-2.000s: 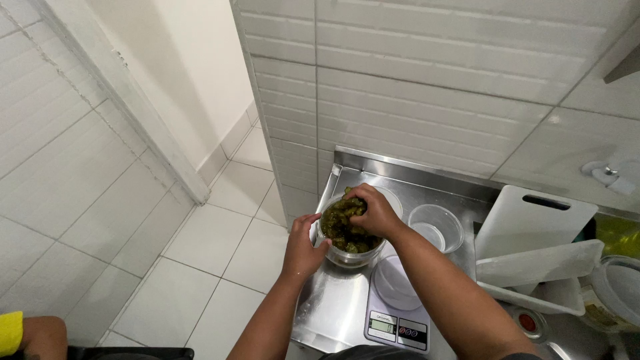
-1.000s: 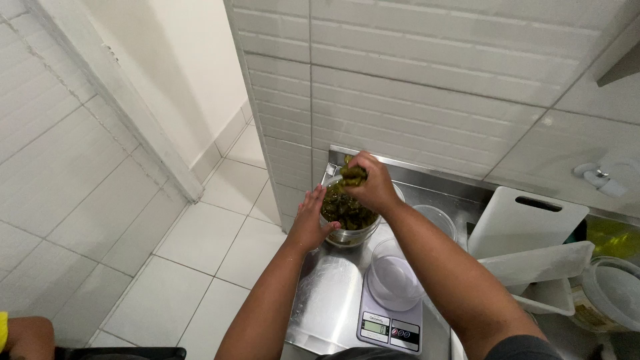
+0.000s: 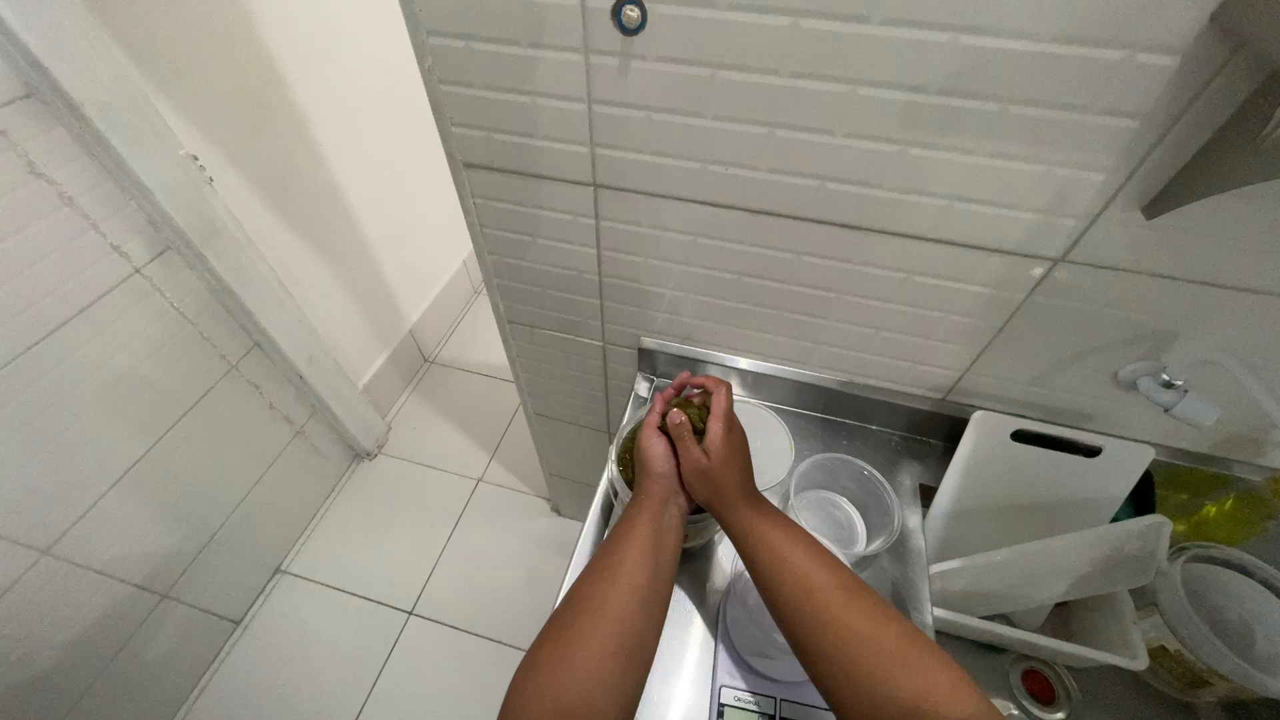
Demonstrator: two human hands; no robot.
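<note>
My left hand (image 3: pixel 658 455) and my right hand (image 3: pixel 715 445) are cupped together around a clump of dark green, wet-looking food (image 3: pixel 690 415). Both are above a clear round tub (image 3: pixel 618 480) that holds more of the green food; my hands and wrists hide much of it. Behind my right hand is a round white lid or container top (image 3: pixel 765 440). A clear plastic container (image 3: pixel 845 500) stands to the right. Under my right forearm, a round translucent dish (image 3: pixel 755 625) rests on a digital kitchen scale (image 3: pixel 735 690), which is partly cut off by the lower edge.
The steel counter (image 3: pixel 900 470) meets a tiled wall. On its right are a white cutting board (image 3: pixel 1035 480), white plastic trays (image 3: pixel 1050 570), a large clear tub (image 3: pixel 1225 610) and a small round container with red contents (image 3: pixel 1040 685). A tap (image 3: pixel 1165 385) juts from the wall.
My left hand has left the tub's side and joined my right hand; the two now close around the green clump. The view has shifted, and the person at the lower left is out of it.
</note>
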